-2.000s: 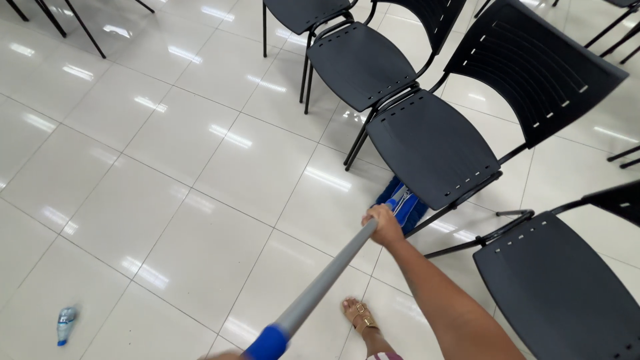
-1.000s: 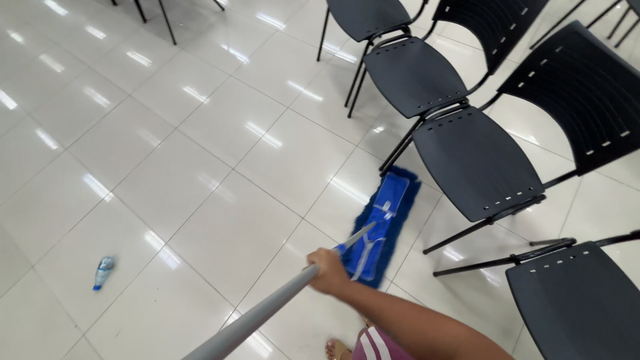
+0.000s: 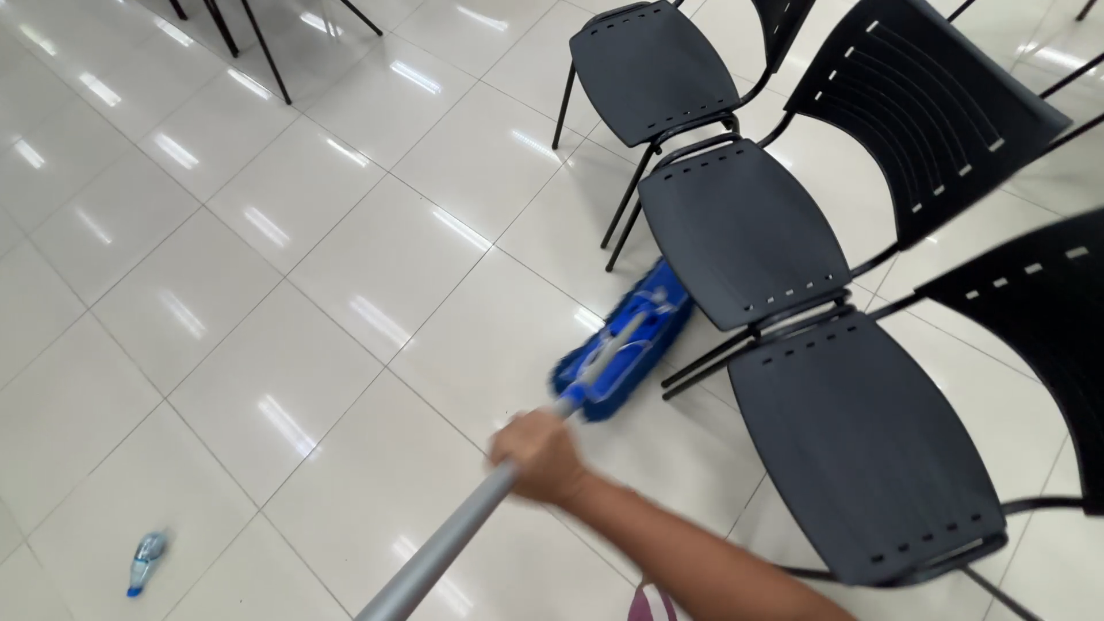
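Note:
My right hand is closed around the grey pole of a dust mop, just above the blue joint at the pole's lower end. The blue mop head lies on the tiled floor, its far end partly hidden under the edge of a black chair seat. The pole runs out of the picture at the bottom edge. My left hand is outside the view. At the lower left a clear plastic bottle with a blue cap lies on its side on the floor.
A row of black chairs runs down the right side, with a near seat and a farther seat; their thin metal legs stand close to the mop head. More dark furniture legs are at the upper left. The glossy floor tiles reflect ceiling lights.
The mop head, fully visible beside the chairs a second ago, now has its far end under a seat. My left hand, partly visible at the bottom edge two seconds ago, is out of view.

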